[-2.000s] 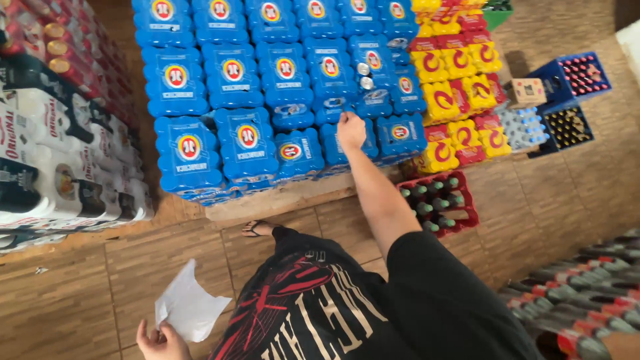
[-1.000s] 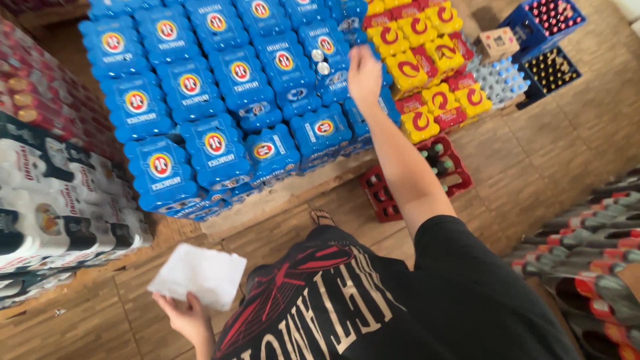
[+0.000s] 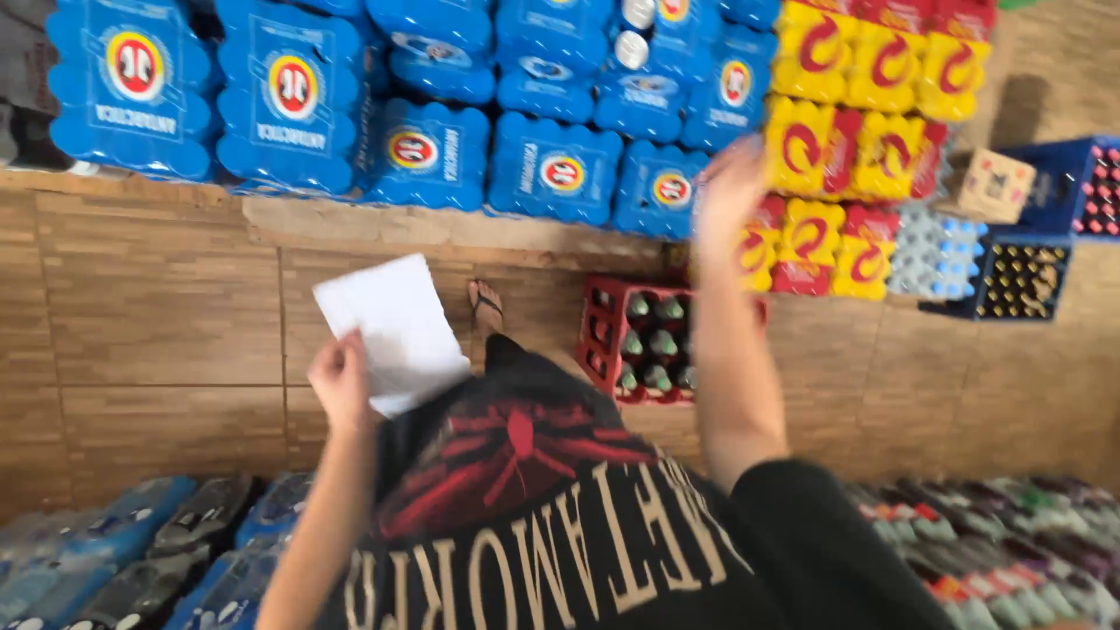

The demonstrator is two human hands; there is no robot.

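A white sheet of paper is pinched at its left edge by my left hand, low over the floor. My right hand, blurred, is stretched forward where the blue Antarctica can packs meet the yellow and red can packs. Whether it touches a pack, and how its fingers lie, I cannot tell. Two loose cans stand on the blue packs, left of that hand.
A red crate of bottles sits on the floor below my right forearm. Farther right are a cardboard box, clear bottle packs and dark blue crates. Wrapped bottle packs lie behind me on both sides.
My right hand has moved right along the stacks, from the blue packs to the edge of the yellow and red ones. My left hand still holds the paper. The view has shifted.
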